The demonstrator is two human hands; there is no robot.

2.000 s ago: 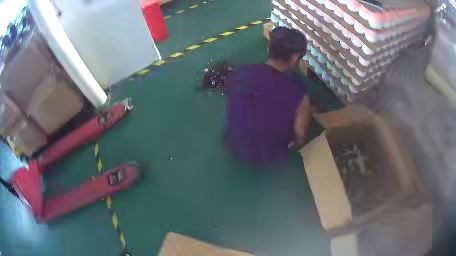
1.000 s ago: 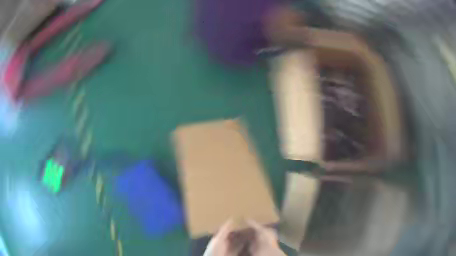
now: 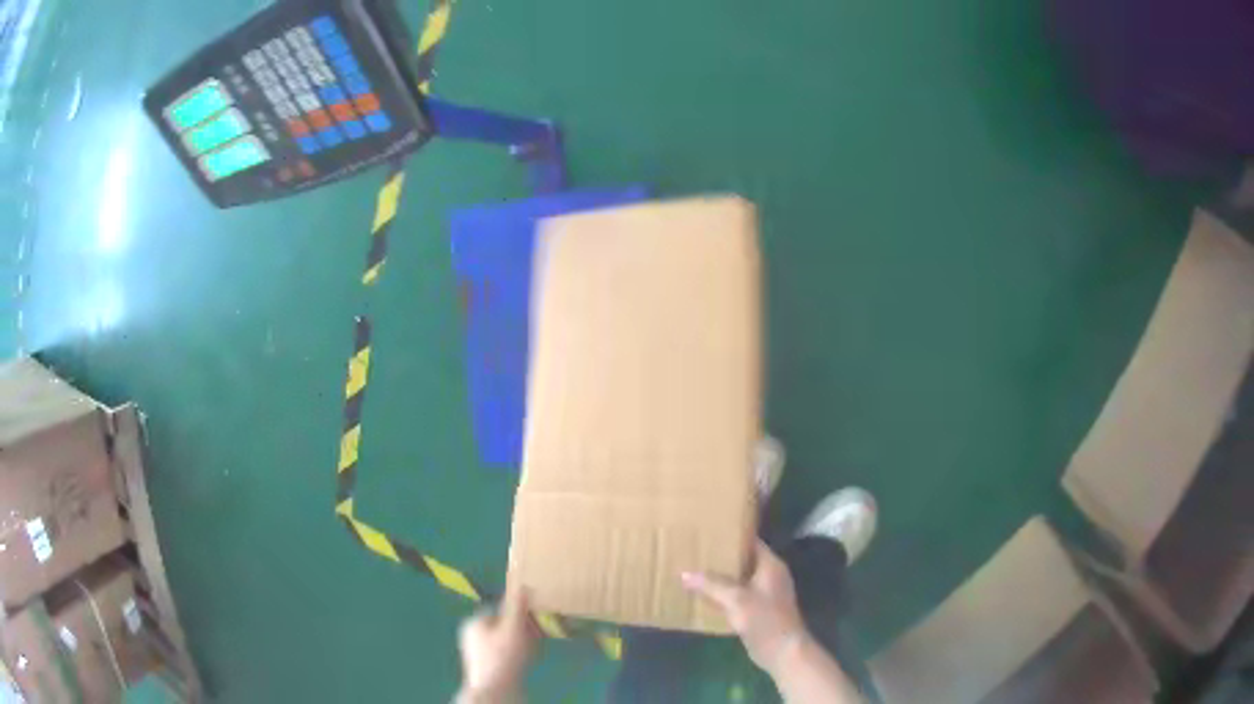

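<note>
A flat brown cardboard sheet (image 3: 640,399) is held out in front of me, with a crease across its near part. My left hand (image 3: 498,644) grips its near left corner. My right hand (image 3: 754,605) grips its near right corner, fingers on top. The sheet covers the right part of the blue platform scale (image 3: 492,289) on the floor; whether they touch I cannot tell. The scale indicator (image 3: 289,103), with three green-lit windows and blue, white and orange keys, stands at the upper left on a blue post.
Open carton flaps (image 3: 1162,392) and another flap (image 3: 990,633) are at the right. Stacked cartons (image 3: 55,495) stand at the lower left. Yellow-black tape (image 3: 354,413) marks the green floor. A person in purple (image 3: 1169,83) is at the upper right. My shoes (image 3: 842,520) show beside the sheet.
The view has swung left and down, so the scale and its indicator now show larger and the sheet has moved over the platform in view. Both hands still hold the sheet.
</note>
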